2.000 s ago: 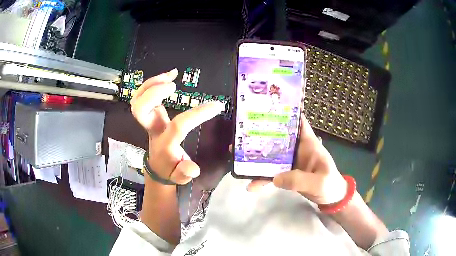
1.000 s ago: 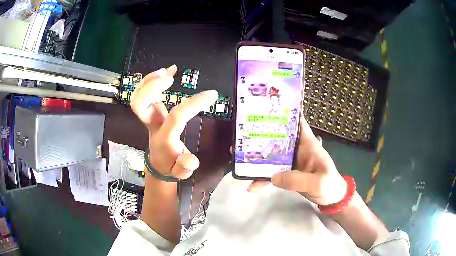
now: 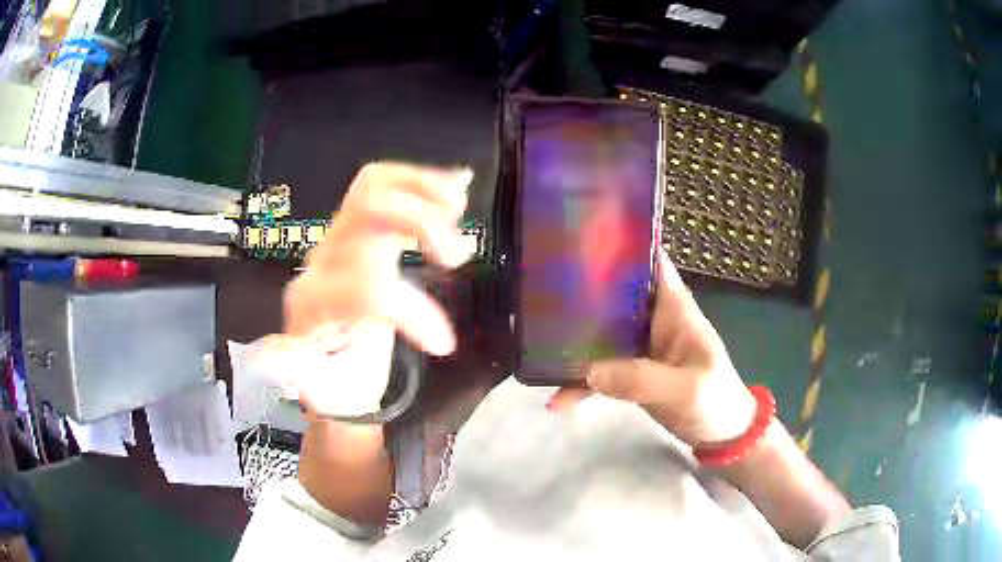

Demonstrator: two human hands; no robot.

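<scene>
My right hand (image 3: 676, 373) holds a smartphone (image 3: 586, 242) upright by its lower right part. Its screen shows a dark, blurred purple, blue and red picture. My left hand (image 3: 379, 258) is raised beside the phone's left side, blurred, with fingers bent and apart, not touching the phone and holding nothing. A green circuit board strip (image 3: 288, 235) with pale square parts lies on the black tray (image 3: 374, 121) behind my left hand, which partly hides it.
A dotted gold-yellow board (image 3: 731, 192) lies in a dark tray at right. Black totes (image 3: 725, 38) stand at the back. A grey metal box (image 3: 137, 343), papers (image 3: 196, 430) and white cables (image 3: 264, 467) lie at left. A metal rail (image 3: 121, 203) runs at far left.
The phone screen has gone from a light chat page to a dark, blurred picture. My left hand has turned and its fingers have curled more. The view has shifted slightly.
</scene>
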